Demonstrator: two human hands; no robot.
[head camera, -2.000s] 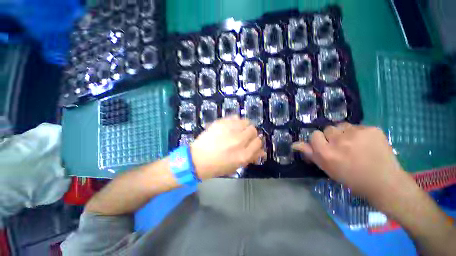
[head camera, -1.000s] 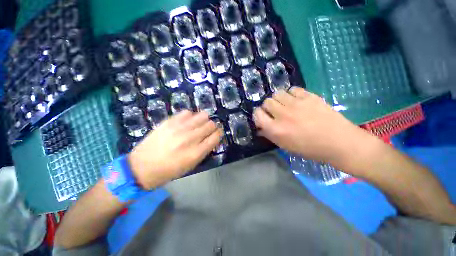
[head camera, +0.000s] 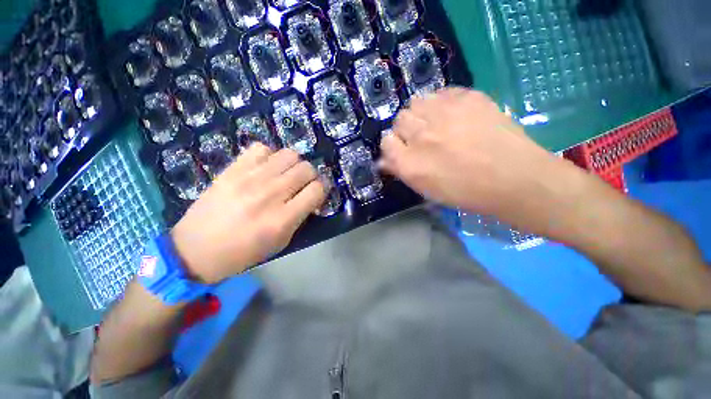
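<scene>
A black blister tray (head camera: 300, 80) lies in front of me with rows of electronic units, each with a silvery rim and dark centre. My left hand (head camera: 249, 206) is over the tray's near row, fingers curled at a unit left of one uncovered unit (head camera: 360, 168). My right hand (head camera: 448, 144) is over the near right corner, thumb and fingers bent together just right of that unit. The fingertips of both hands are partly hidden, so I cannot tell whether either holds a small part.
A clear blister tray (head camera: 125, 226) with a block of small black parts (head camera: 76, 212) lies left. Another clear tray (head camera: 577, 58) lies right. More filled black trays (head camera: 47, 101) are at far left. A red basket (head camera: 631, 144) is below the right bench edge. A person's pale sleeve (head camera: 27, 335) shows at lower left.
The view has shifted, so the work tray now sits further left and higher in the picture. Both hands stay over its near row, either side of the same uncovered unit.
</scene>
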